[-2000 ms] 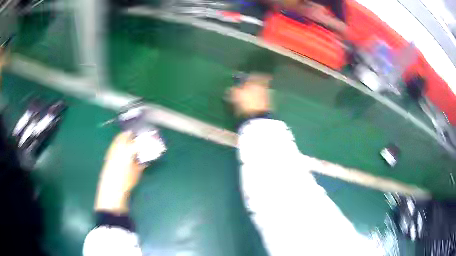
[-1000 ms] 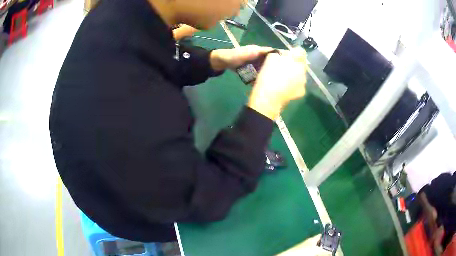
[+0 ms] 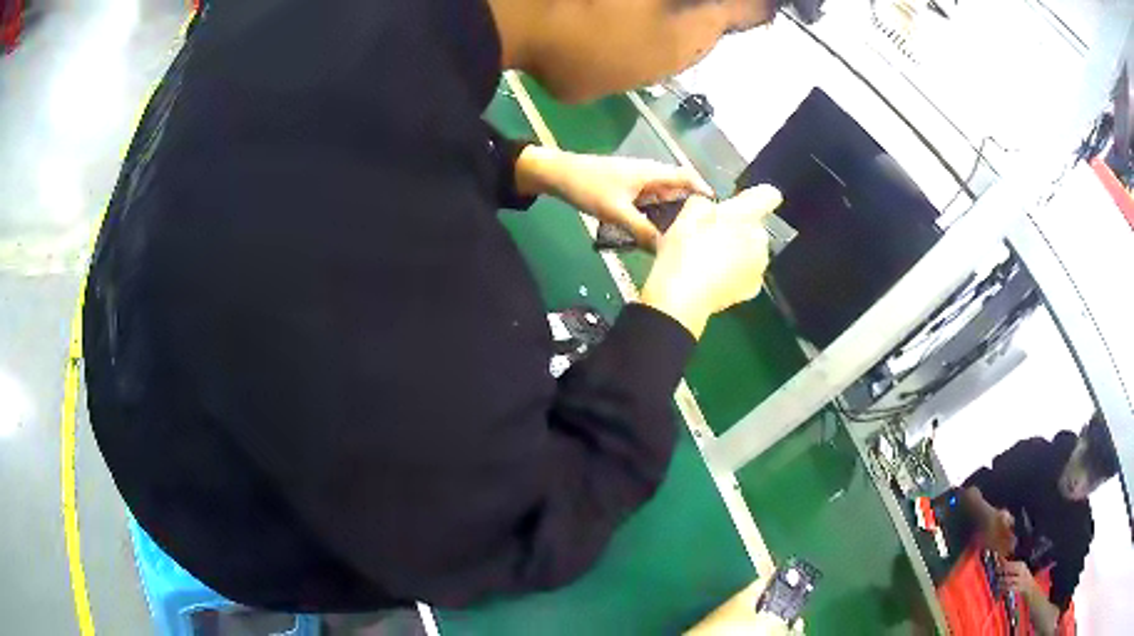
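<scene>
My left hand is at the bottom edge, mostly cut off by it. It holds a black phone housing by its lower end, with a small round part and pale details on the upward face. The housing is over the pale edge strip, beside the green belt. My right hand is out of the picture.
A seated person in black fills the left and holds a dark housing in both hands. Housings with white patches lie on the green bench. A grey post rises from the edge strip. Another person sits lower right.
The view has swung left from the bench to the neighbouring person. Since the last earlier frame, my left hand and its housing have shifted slightly left in view. My right hand has left the picture.
</scene>
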